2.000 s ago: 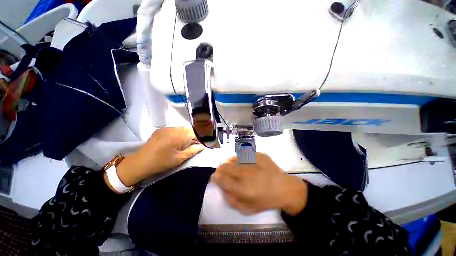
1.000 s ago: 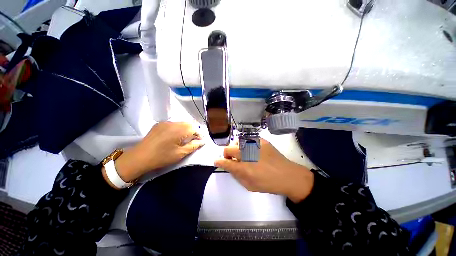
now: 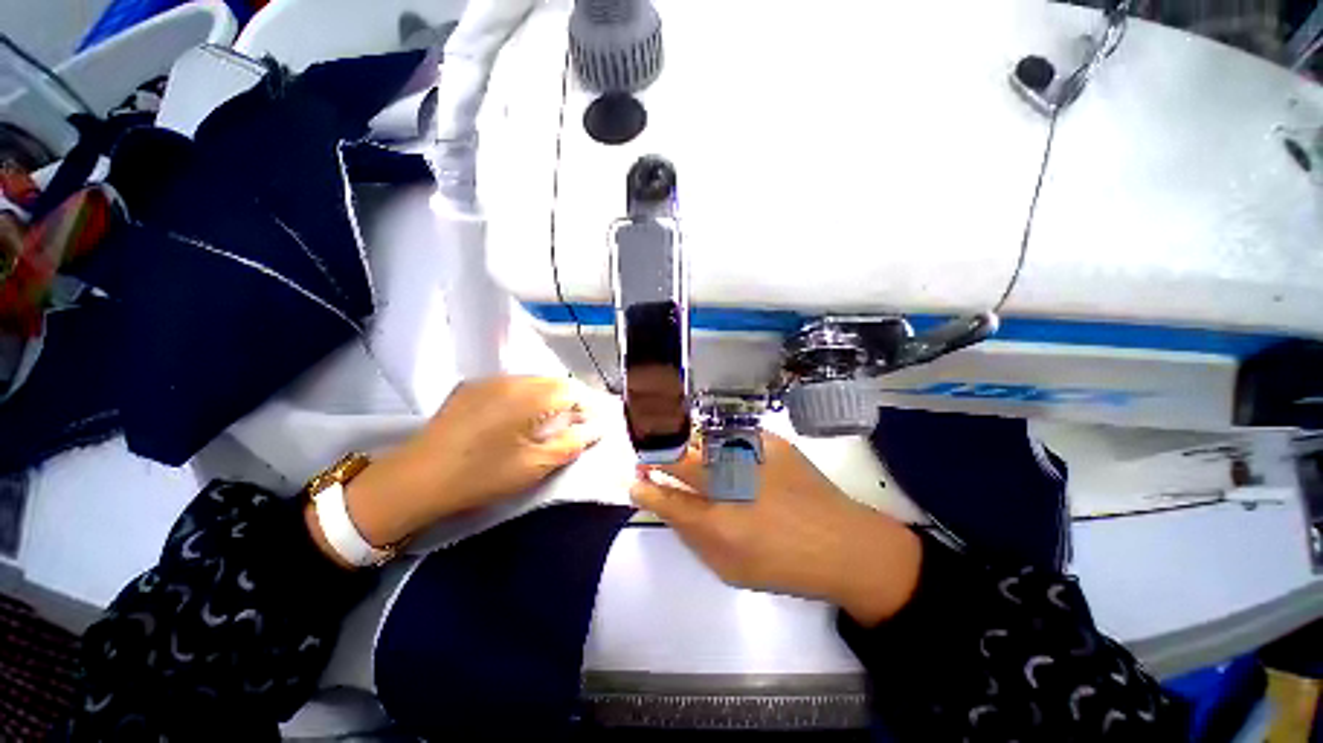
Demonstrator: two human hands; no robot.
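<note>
My left hand (image 3: 501, 443) lies left of the needle area, fingertips closed on the edge of a white cut piece (image 3: 573, 483). My right hand (image 3: 776, 523) is right of the needle area, thumb and fingers close together at the same white piece, partly hidden by the grey block (image 3: 733, 468). The needle and presser foot are mostly hidden behind the shiny metal guard (image 3: 652, 341). A navy cut piece (image 3: 501, 617) with a curved pale edge lies below my left hand and hangs over the table's front edge.
The white sewing machine head (image 3: 842, 174) fills the upper right. A navy bundle (image 3: 218, 290) lies at left on white cloth. Another navy piece (image 3: 972, 479) lies right of my right hand. A measuring tape (image 3: 726, 708) runs along the front edge.
Two seconds ago my right hand was bunched over the white piece below the grey block; its thumb now points left towards the guard. The camera view has shifted slightly. My left hand stays nearly in place.
</note>
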